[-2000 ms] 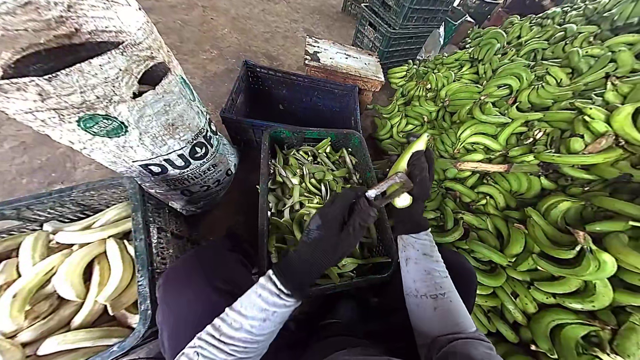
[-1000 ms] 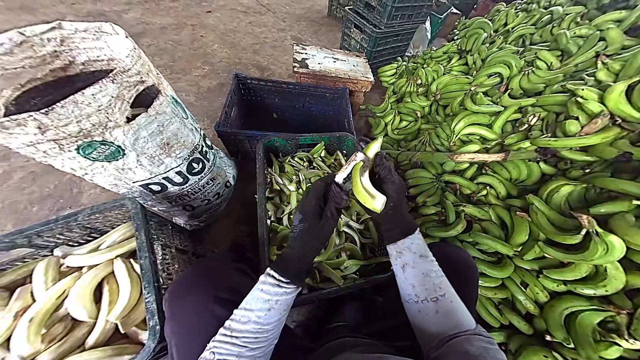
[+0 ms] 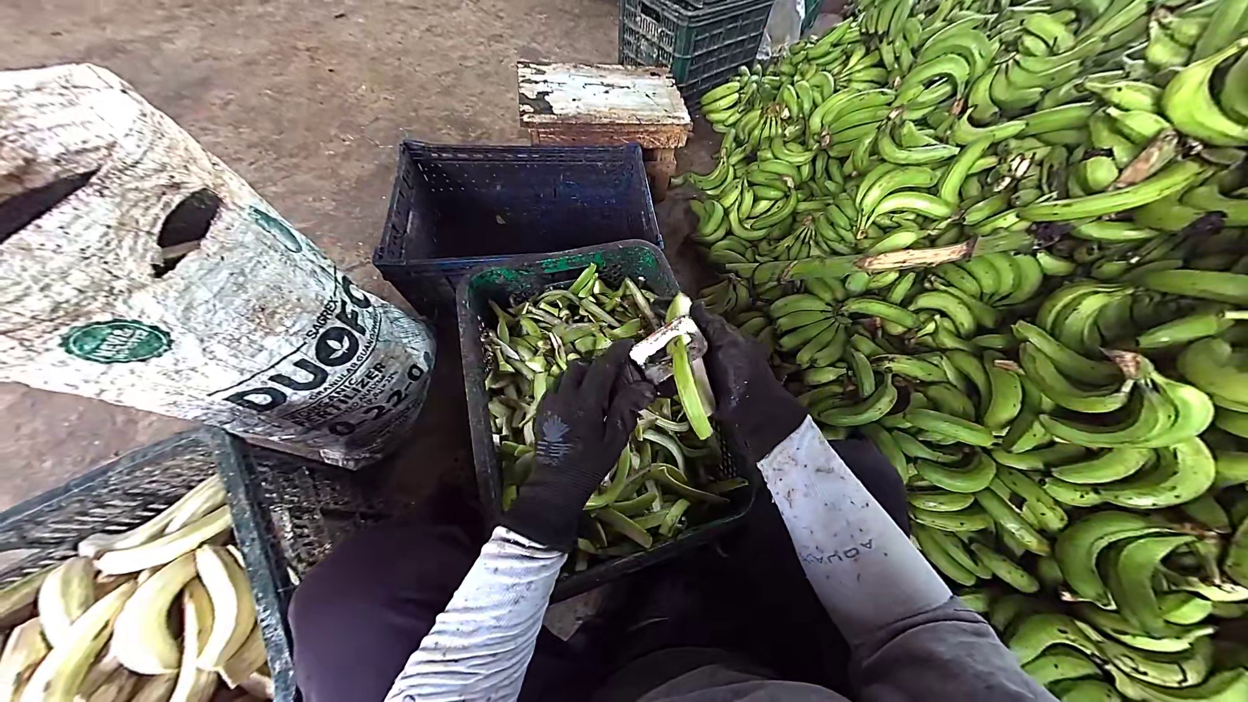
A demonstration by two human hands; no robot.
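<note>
My left hand [image 3: 583,424], in a black glove, grips a pale-coated peeling tool [image 3: 665,338], whose head lies across a green plantain [image 3: 690,385]. Around that plantain's far side closes my right hand [image 3: 739,375], also black-gloved. Both hands are over a dark crate [image 3: 480,419] that holds many strips of green peel [image 3: 546,336]. Part of the plantain is hidden behind the tool and the right fingers.
A big pile of green plantains [image 3: 975,390] covers the right side. Peeled plantains [image 3: 146,604] lie in a crate [image 3: 255,575] at lower left, near a printed sack [image 3: 292,322]. Beyond are a blue crate [image 3: 517,258], a wooden stool [image 3: 604,93] and stacked crates [image 3: 694,39].
The plantain in my right hand has turned; a green side now faces up, where pale flesh showed one second ago. The tool has stayed in my left hand.
</note>
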